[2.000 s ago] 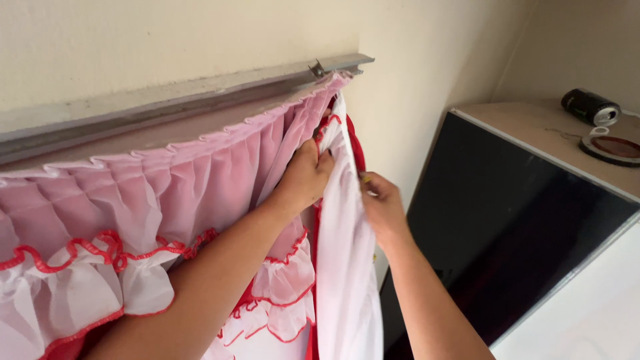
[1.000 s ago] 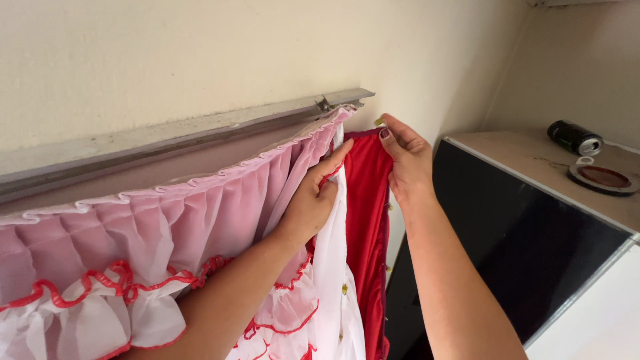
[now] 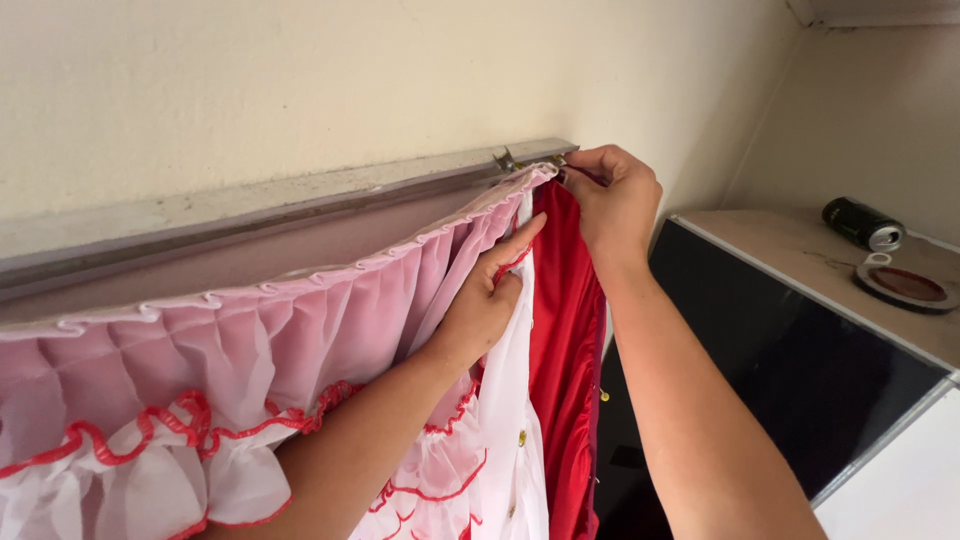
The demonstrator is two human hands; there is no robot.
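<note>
A metal curtain rail [image 3: 300, 199] runs along the wall, with a pink and white ruffled curtain [image 3: 315, 315] hanging below it. At the rail's right end, my right hand [image 3: 615, 199] pinches the top corner of a red satin curtain [image 3: 559, 300]; its fingertips touch the rail end. My left hand [image 3: 487, 300] grips the bunched edge of the white curtain [image 3: 506, 390], index finger pointing up towards the rail end. A metal clip [image 3: 505, 159] sits on the rail near that end. Small yellowish hooks show on the fabric edges, one of them on the white curtain.
A dark-fronted cabinet [image 3: 772, 360] stands at the right. On its top lie a black drink can [image 3: 862, 223] on its side and a round lid-like disc [image 3: 910, 286] with a ring-shaped piece beside it. The cream wall [image 3: 337, 90] rises behind the rail.
My right hand has moved from the side of the white curtain up to the rail's end, bringing the red curtain's corner with it. More red fabric shows now. My left hand stays by the white curtain.
</note>
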